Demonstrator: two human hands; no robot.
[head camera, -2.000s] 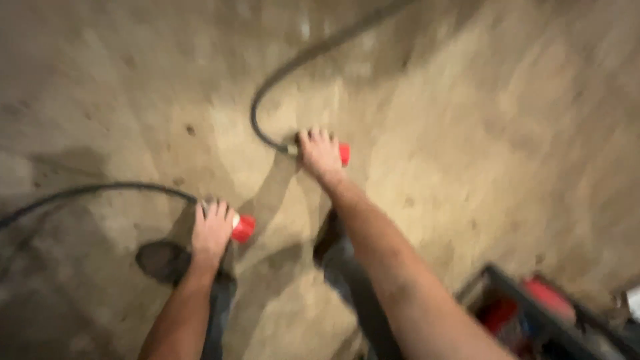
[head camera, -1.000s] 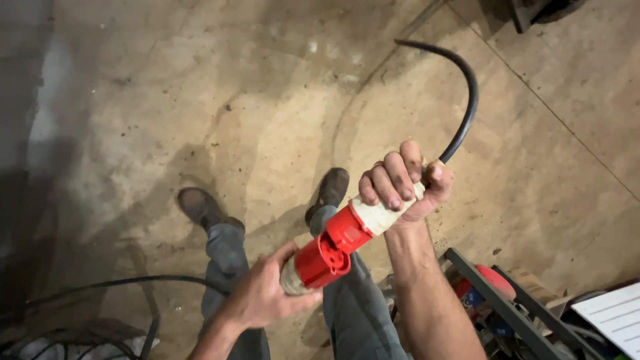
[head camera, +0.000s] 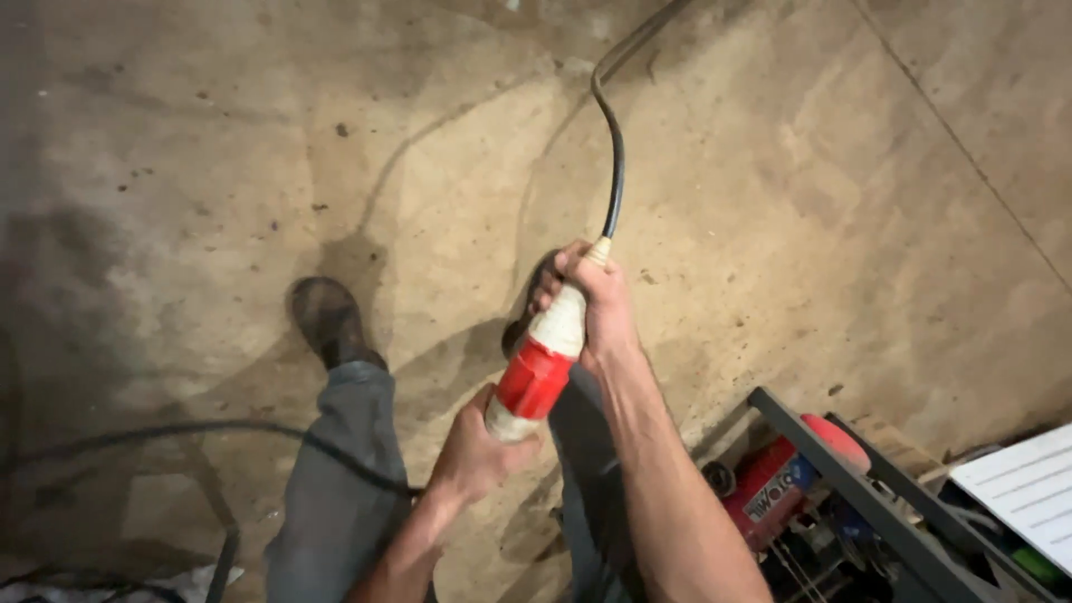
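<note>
Two red-and-white industrial power connectors are joined end to end in front of my legs. My right hand (head camera: 586, 289) grips the white body of the upper connector (head camera: 559, 322), from which a black cable (head camera: 617, 159) runs up and off the top edge. Around the white end of the lower connector (head camera: 509, 420) my left hand (head camera: 481, 452) is closed. Another black cable (head camera: 226, 425) crosses from the left edge over my left trouser leg to near my left wrist. The red collars meet with no visible gap.
A dark metal frame (head camera: 846, 481) stands at the lower right, with a red machine (head camera: 766, 486) inside it. Beside it lies a white lined sheet (head camera: 1026, 481). My boots (head camera: 327, 314) stand on the stained concrete floor (head camera: 754, 167). Loose cable and pale material lie at the lower left.
Two seconds ago my hands held the connectors apart near the floor. One second ago the red ends were close but misaligned; now they are joined in one line.
</note>
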